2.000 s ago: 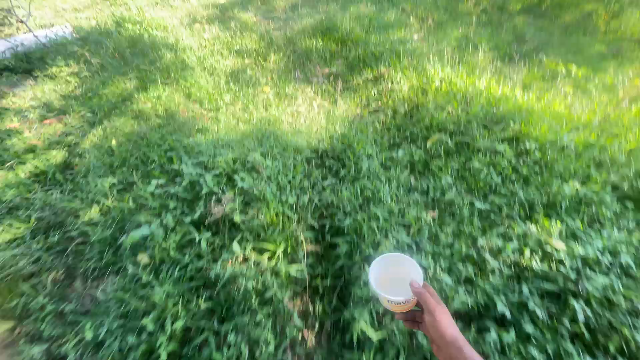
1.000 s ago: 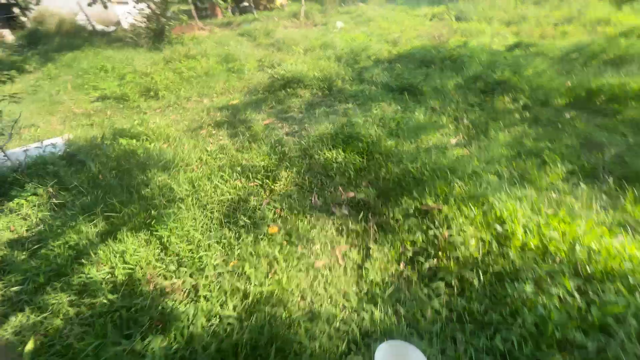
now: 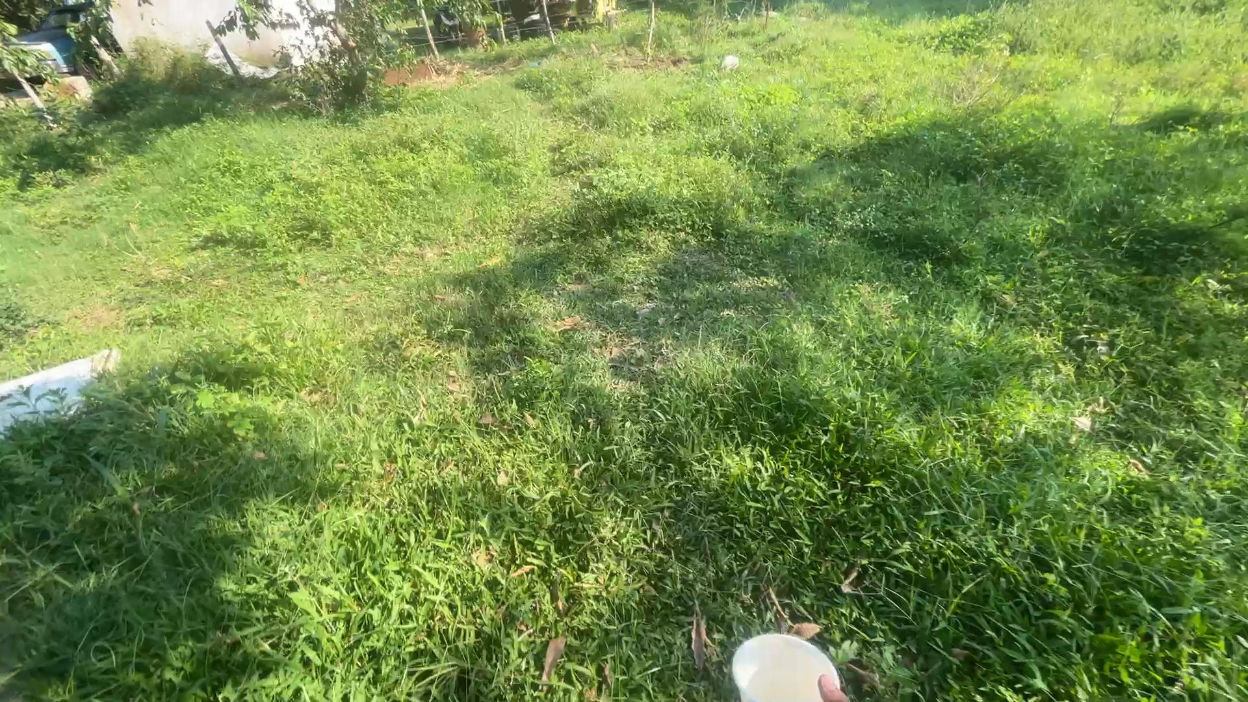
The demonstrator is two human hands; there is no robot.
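Note:
A white plastic tub (image 3: 783,669) is at the bottom edge of the head view, right of centre, its round open mouth facing up. The tip of a thumb of my right hand (image 3: 831,688) lies over the right side of its rim; the other fingers and the lower part of the tub are cut off by the frame. Something pale, hard to make out, shows inside the tub. Grass with dry leaves (image 3: 553,659) surrounds it in the view. My left hand is out of view.
Uneven grass and low weeds (image 3: 585,409) cover the ground. A whitish slab or sheet (image 3: 57,388) lies at the left edge. Farther off stand a small tree (image 3: 341,58), thin fence posts (image 3: 650,29), a pale wall (image 3: 175,29) and part of a vehicle (image 3: 57,44). A white object (image 3: 729,62) lies in the grass.
The view has tilted up, bringing in the fence and pale wall. Two seconds ago my right hand and the whole tub showed; now only the thumb tip and the tub's upper part do.

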